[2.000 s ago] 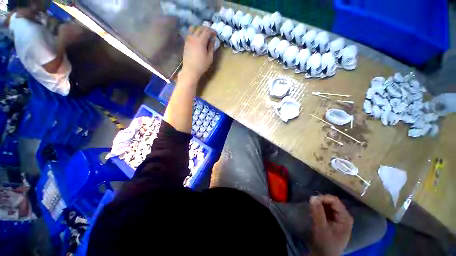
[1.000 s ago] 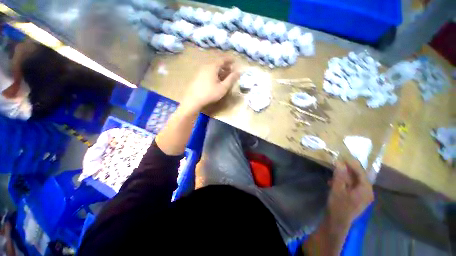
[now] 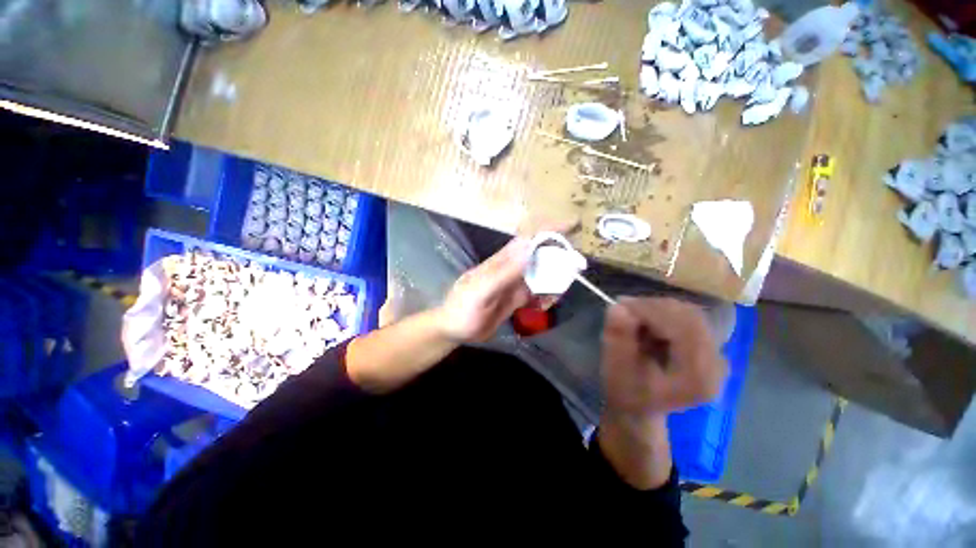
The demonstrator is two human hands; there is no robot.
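Note:
My left hand (image 3: 487,291) holds a white-grey hollow shell (image 3: 551,268) over my lap, just off the bench edge. My right hand (image 3: 664,353), somewhat blurred, holds a thin pale stick (image 3: 595,288) whose tip is at the shell's right rim. Another white shell (image 3: 487,134) lies on the brown cardboard. A small oval dish (image 3: 623,227) is near the bench edge, and a second white dish (image 3: 593,121) with liquid stands further back.
Thin sticks (image 3: 619,160) lie between the dishes. A white triangular piece (image 3: 726,231), a yellow item (image 3: 819,184) and heaps of grey-white parts (image 3: 712,59) are at right. Rows of pieces (image 3: 503,13) line the back. Blue crates of parts (image 3: 257,321) stand at left below the bench.
My left hand has come from the bench to over my lap with a shell. My right hand has moved left and now holds a stick. The view has shifted to the right.

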